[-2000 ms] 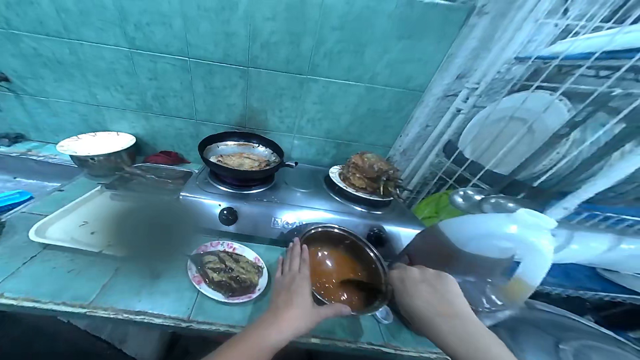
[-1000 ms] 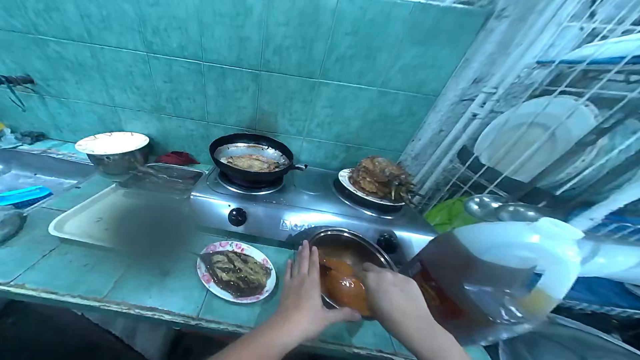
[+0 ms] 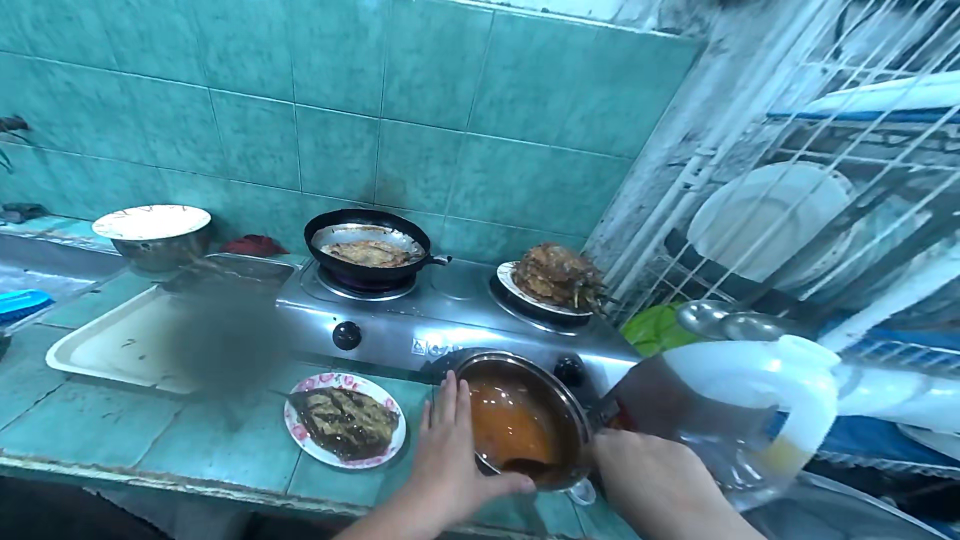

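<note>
My left hand (image 3: 454, 450) rests against the left side of a steel bowl (image 3: 574, 397) with orange-brown liquid (image 3: 510, 420), its fingers on the rim and its thumb along the near edge. At the bowl's right side is my right hand (image 3: 637, 457), closed; what it grips is hidden, though a dark utensil end shows in the liquid. Left of my left hand lies a flowered oval plate (image 3: 385, 457) with a dark, coated piece of food (image 3: 345, 424). A plastic jug (image 3: 750, 375) with brown liquid stands just right of my right hand.
Behind sits a two-burner stove (image 3: 397, 337) with a black frying pan (image 3: 313, 251) of frying food and a plate (image 3: 510, 281) of browned food. A tray (image 3: 112, 337) and a plate-covered steel bowl (image 3: 161, 251) are at left. A dish rack (image 3: 750, 146) stands at right.
My right hand was over the bowl one second ago and is now at its right side. My left hand stays at the bowl's left side.
</note>
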